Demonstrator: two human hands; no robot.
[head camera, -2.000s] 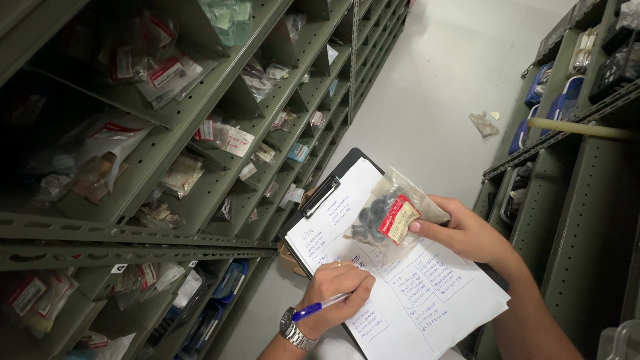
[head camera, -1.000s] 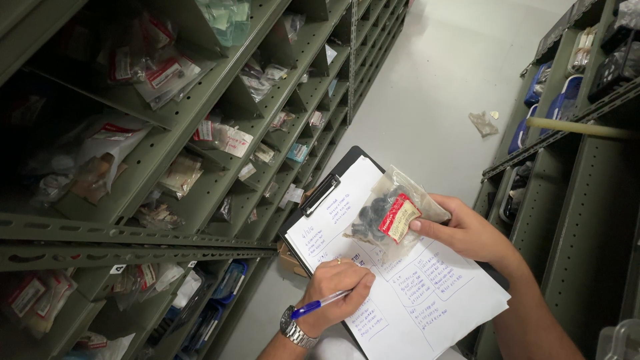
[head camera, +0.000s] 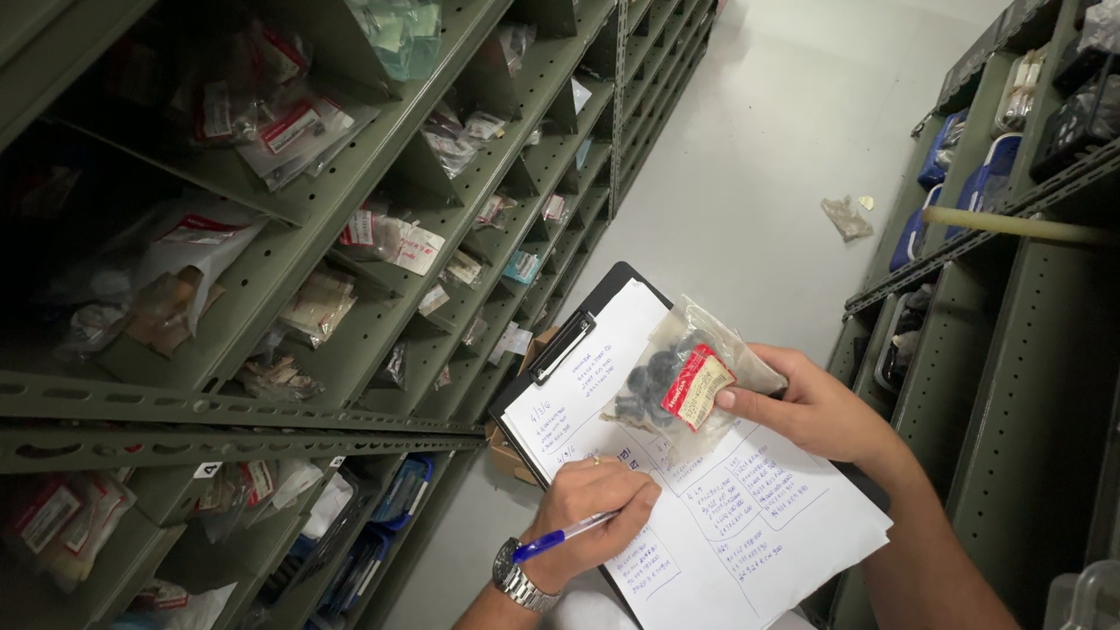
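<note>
My left hand (head camera: 599, 512), with a metal watch at the wrist, grips a blue-and-clear ballpoint pen (head camera: 564, 535) over the written sheets. The pen's tip is hidden by my fingers. A black clipboard (head camera: 620, 278) lies tilted below both hands, its metal clip at the upper left, holding white paper (head camera: 787, 560) with handwritten lists in blue ink. In my right hand (head camera: 809, 402) is a clear plastic bag (head camera: 682, 376) of dark rounded parts with a red-and-cream Honda label. My right thumb rests on the bag's front, above the sheets.
Green metal shelving (head camera: 289, 289) on the left holds many bagged parts in compartments. More shelves (head camera: 1006, 350) stand on the right with blue-edged bins and a pale yellow rod (head camera: 1015, 223). A crumpled plastic bag (head camera: 846, 219) lies on the grey floor. A cardboard box (head camera: 510, 455) is beside the clipboard.
</note>
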